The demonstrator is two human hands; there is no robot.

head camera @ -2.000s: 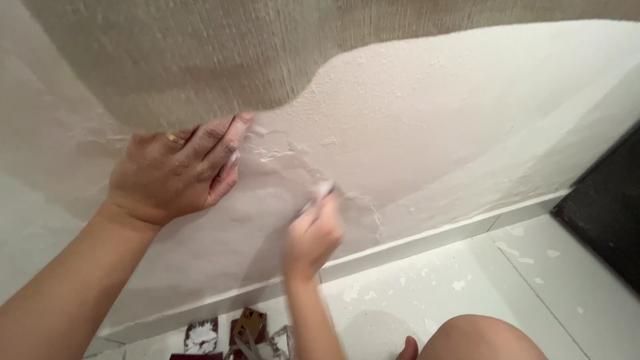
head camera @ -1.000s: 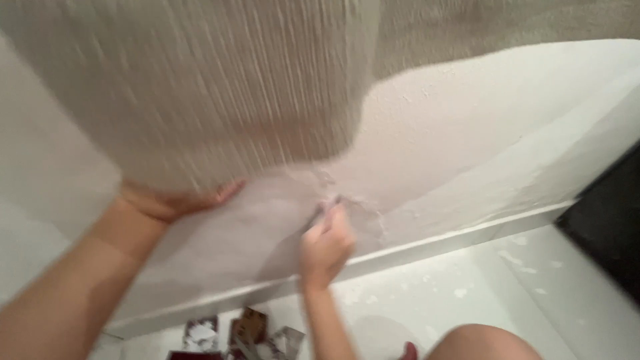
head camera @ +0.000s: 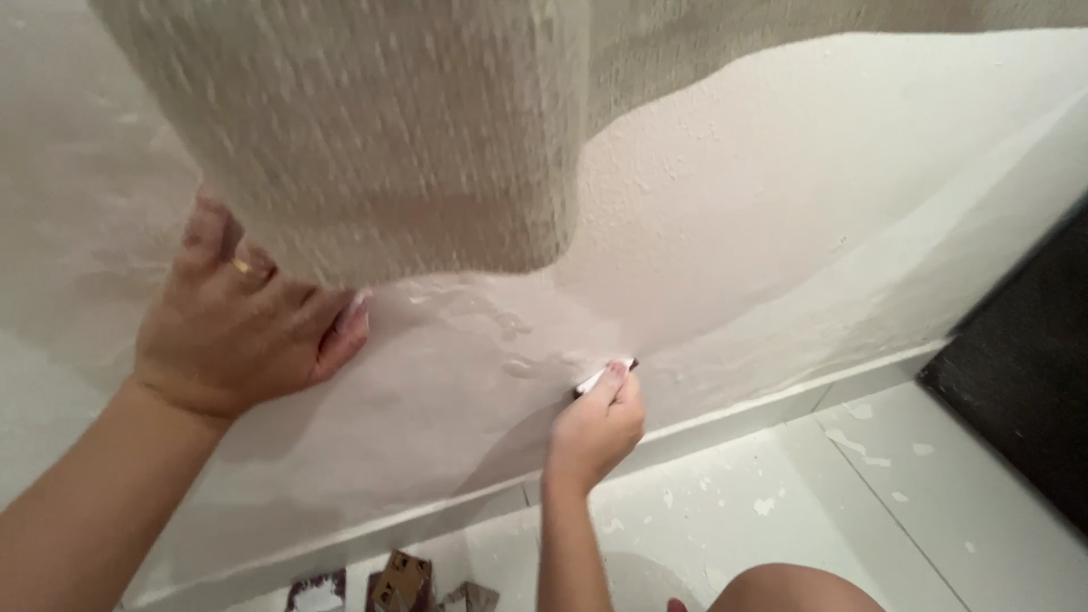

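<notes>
My left hand (head camera: pixel 246 314), with a gold-coloured ring, lies spread against the wall at the left, its fingertips partly behind the hem of a beige curtain (head camera: pixel 399 153). My right hand (head camera: pixel 599 416) grips a small white-coated, dark-edged piece (head camera: pixel 605 376), perhaps sandpaper, against the lower wall. Between the hands and below the hem, the pale wall (head camera: pixel 476 382) has raised, peeling paint (head camera: pixel 501 323). More rough, bumpy paint shows to the right of the curtain.
A skirting board (head camera: pixel 731 412) runs along the wall's foot. White flakes (head camera: pixel 765 507) lie on the tiled floor (head camera: pixel 680 518). Sandpaper pieces (head camera: pixel 319 591) and a brown perforated piece (head camera: pixel 406 578) sit at the bottom. A black object (head camera: pixel 1028 374) stands at the right; my knee (head camera: pixel 795 591) is below.
The left hand's fingers, mostly hidden behind the curtain one second ago, now show more. The right hand still holds its piece at the wall. The curtain hem has shifted.
</notes>
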